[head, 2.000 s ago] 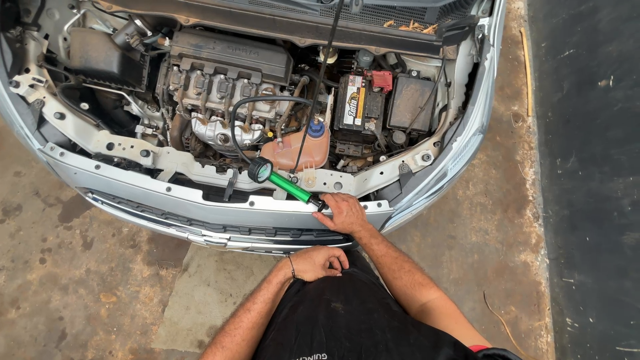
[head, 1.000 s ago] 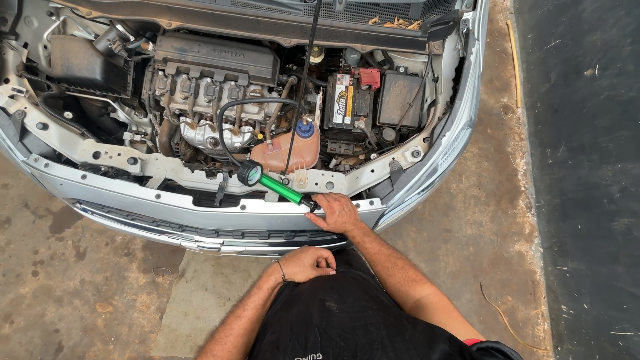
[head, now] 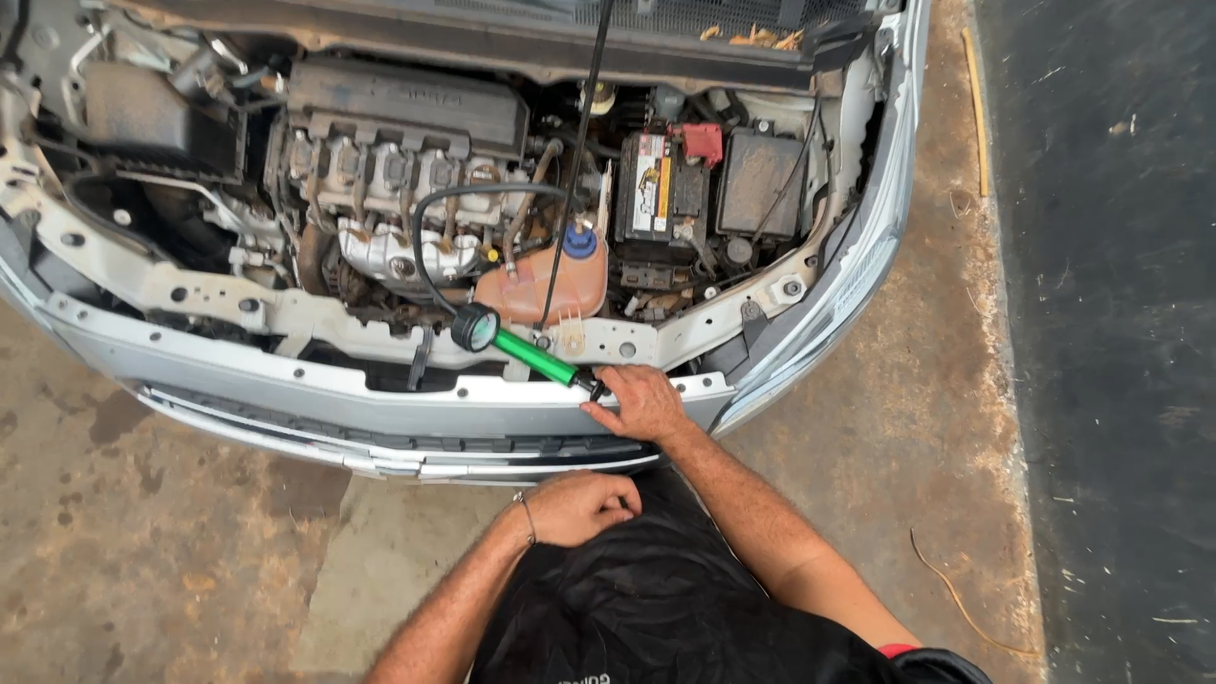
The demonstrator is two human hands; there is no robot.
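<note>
A green hand pump (head: 534, 357) with a round black-rimmed gauge (head: 476, 327) lies slanted over the front panel of the car. My right hand (head: 638, 403) has its thumb and fingers around the pump's black handle end. From the gauge, a black hose (head: 418, 223) loops up over the engine and back toward the blue cap (head: 579, 241) of the brown coolant reservoir (head: 546, 283); where it ends is unclear. My left hand (head: 581, 508) rests against the black clothing at my front, just below the bumper, its fingers curled and nothing visible in it.
The engine (head: 408, 171) fills the middle of the bay. Right of the reservoir are the battery (head: 655, 190) and a black box (head: 760, 180). A thin black rod (head: 581, 123) rises from the front panel. The bumper's chrome trim (head: 380, 465) runs in front.
</note>
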